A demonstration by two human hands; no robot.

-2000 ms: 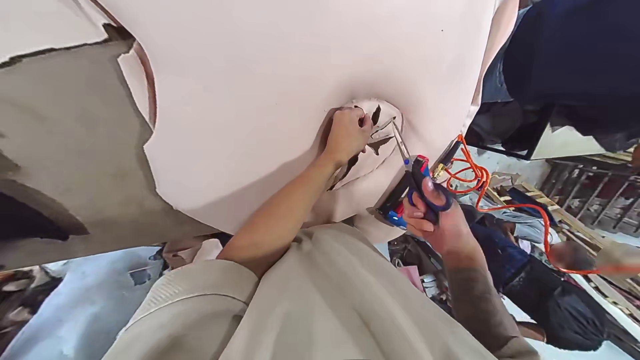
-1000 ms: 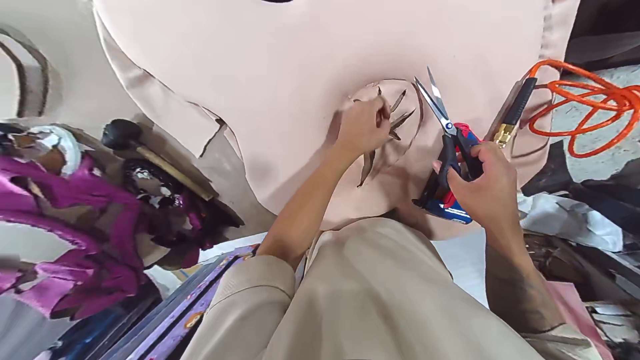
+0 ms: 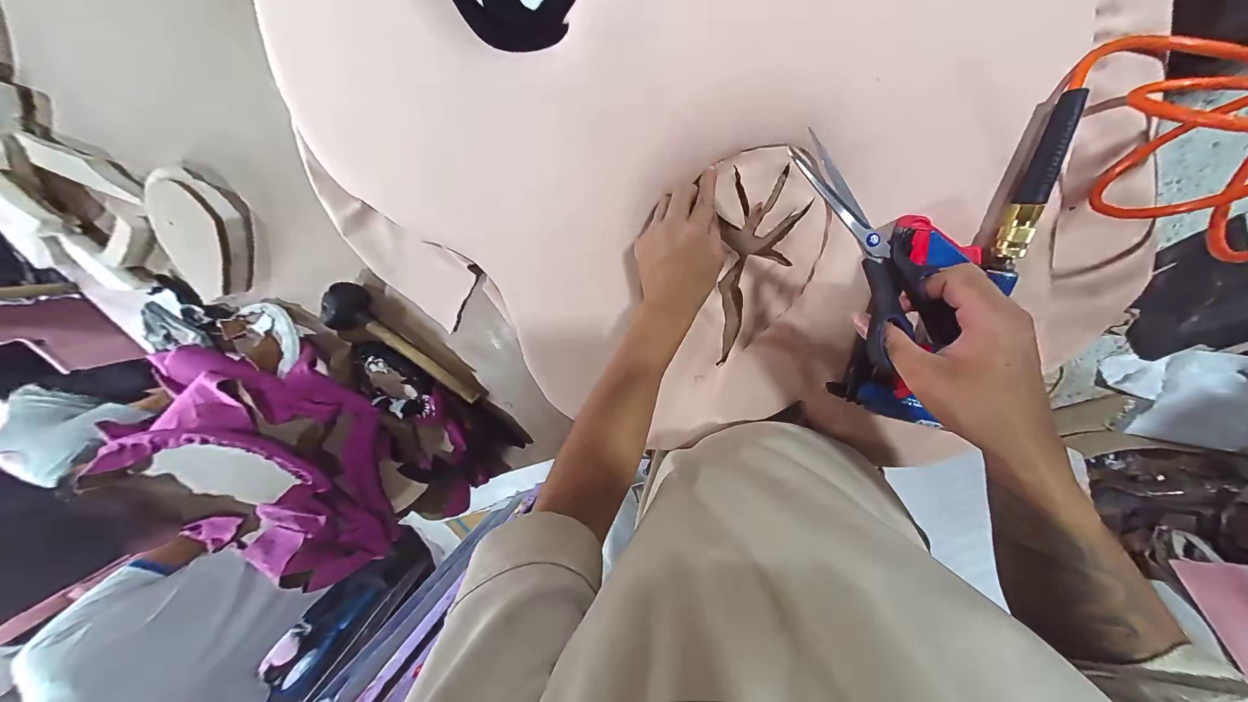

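A pale pink sheet of upholstery material covers a rounded form in front of me. Several slits spread like a star inside a curved line, with brown showing through them. My left hand lies on the sheet just left of the slits, its fingertips touching the material; whether it pinches an edge cannot be told. My right hand holds scissors by their dark handles, blades apart, tips near the top of the curved line. Beneath and beside the scissors lies a red and blue tool, partly hidden by my right hand.
An orange coiled air hose with a brass fitting lies at the right. At the left are a black-headed mallet, purple fabric scraps and cut padded pieces. A black object sits on the sheet at the top.
The scissors remain in my right hand with blades apart. My left hand has shifted left off the slits, which now show more fully. The view has moved markedly.
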